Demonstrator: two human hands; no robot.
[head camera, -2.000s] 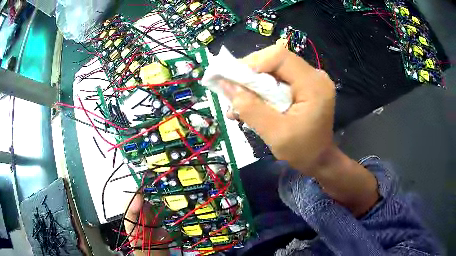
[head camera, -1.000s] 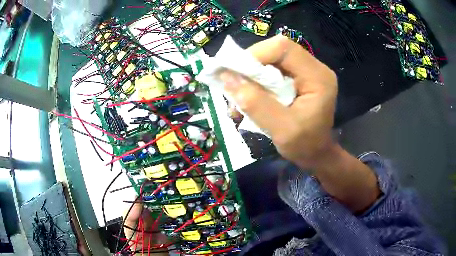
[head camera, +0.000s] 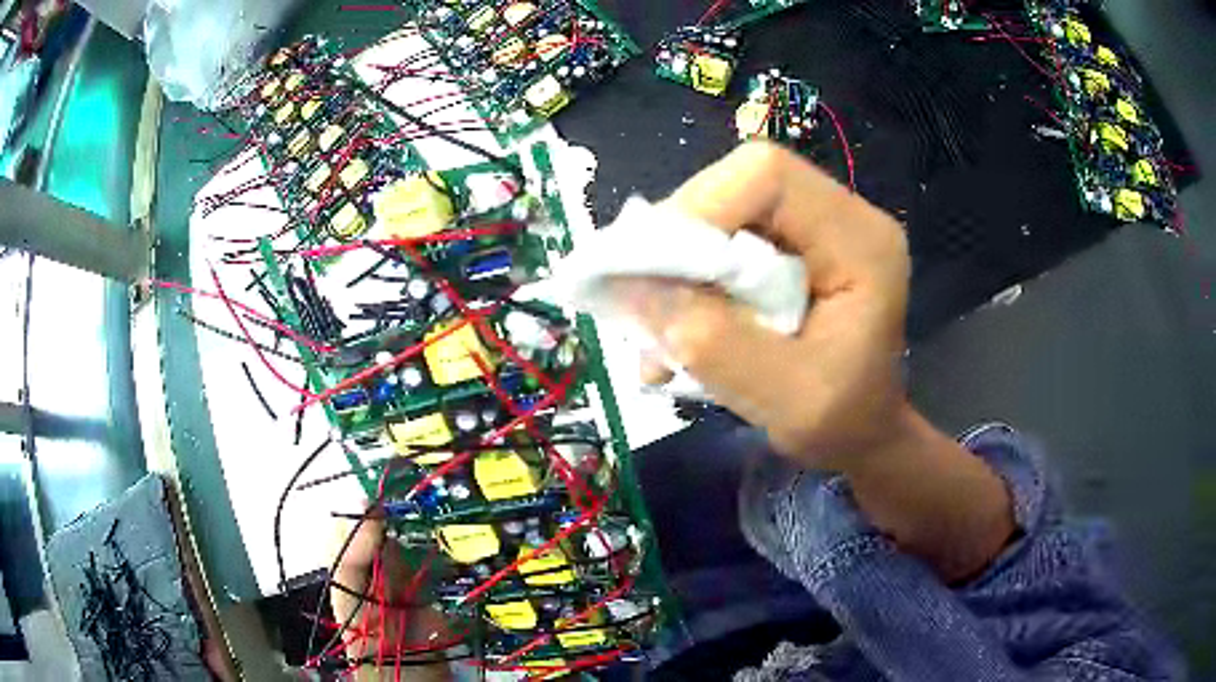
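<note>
A long green circuit board panel (head camera: 460, 353) with yellow transformers, small parts and loose red and black wires is held above a white sheet (head camera: 247, 460). My right hand (head camera: 800, 313) is closed on a folded white cloth (head camera: 694, 260). The cloth's pointed tip is at the panel's right edge, in its upper part; I cannot tell if it touches. My left hand (head camera: 374, 600) is at the panel's lower left edge, holding it from below, partly hidden by the panel and wires.
More panels lie at the upper left (head camera: 314, 133), top centre (head camera: 527, 53) and far right (head camera: 1104, 113). Small single boards (head camera: 776, 109) lie on the black mat (head camera: 960, 173). A dark tray (head camera: 127, 586) with black pieces is at lower left, and a clear plastic bag (head camera: 200, 47) at upper left.
My right hand and the cloth have moved down along the panel's right edge, uncovering a small board behind. The panel has shifted slightly. My left hand stays at its lower left.
</note>
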